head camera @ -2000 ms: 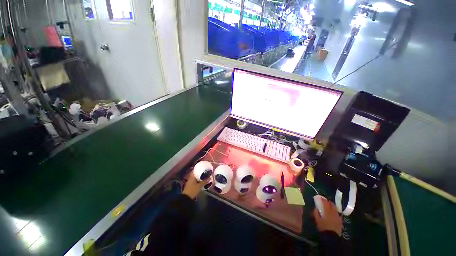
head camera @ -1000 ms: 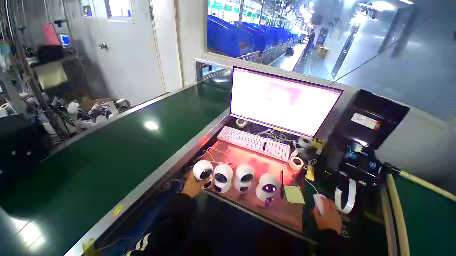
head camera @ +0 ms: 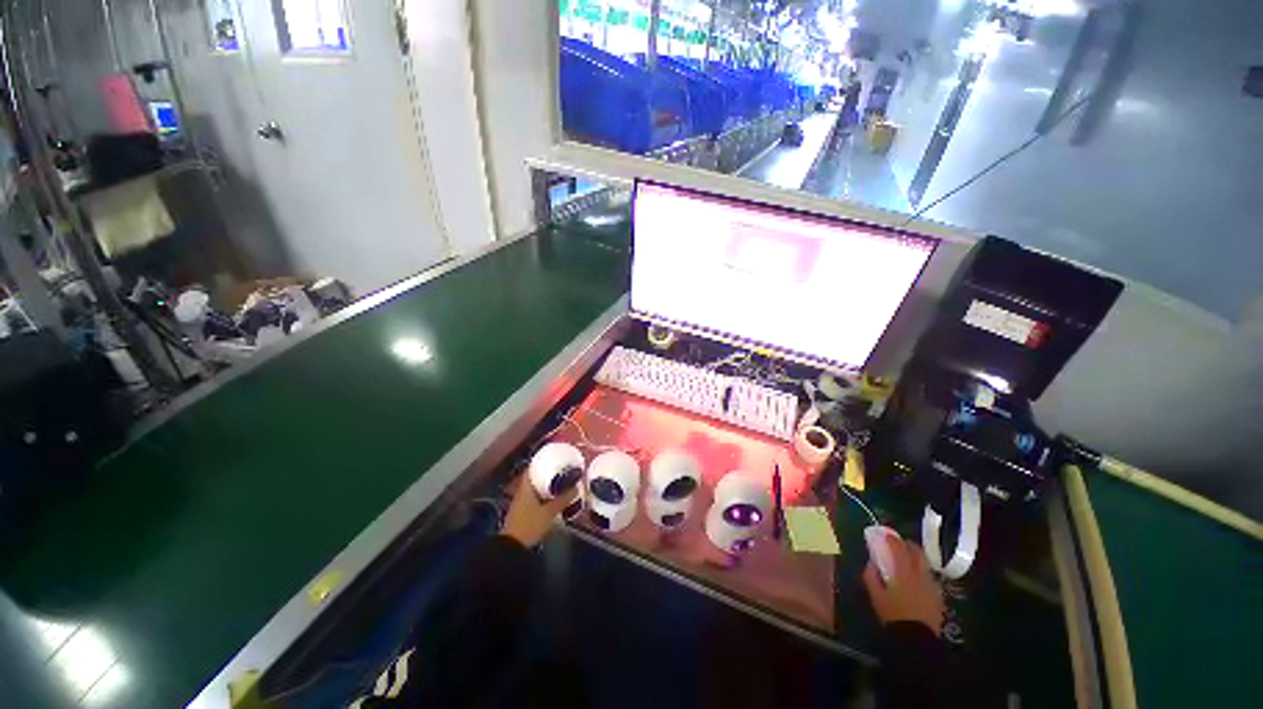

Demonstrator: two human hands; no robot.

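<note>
Several white pan-tilt cameras stand in a row on the reddish mat (head camera: pixel 651 551). My left hand (head camera: pixel 529 510) is on the leftmost camera (head camera: pixel 557 468), holding it at its lower left side; the fingers are partly hidden behind it. The second camera (head camera: pixel 611 488) and third camera (head camera: pixel 675 485) stand beside it. The rightmost camera (head camera: pixel 738 510) glows violet in its black face. My right hand (head camera: pixel 903 585) rests over the white mouse (head camera: pixel 880 550), right of the sticky notes (head camera: pixel 812 529). The monitor (head camera: pixel 778 274) is bright, with a window on it.
The keyboard (head camera: pixel 697 392) lies below the monitor. A tape roll (head camera: pixel 814 445) is at its right end. A pen (head camera: pixel 778 501) lies by the notes. The black label printer (head camera: pixel 990 443) has its lid up, a white strip (head camera: pixel 956 540) hanging in front. Green belts (head camera: pixel 346 416) flank the bench.
The whole view has shifted slightly, with things a little further left and up. Both hands keep their places on the leftmost camera and the mouse.
</note>
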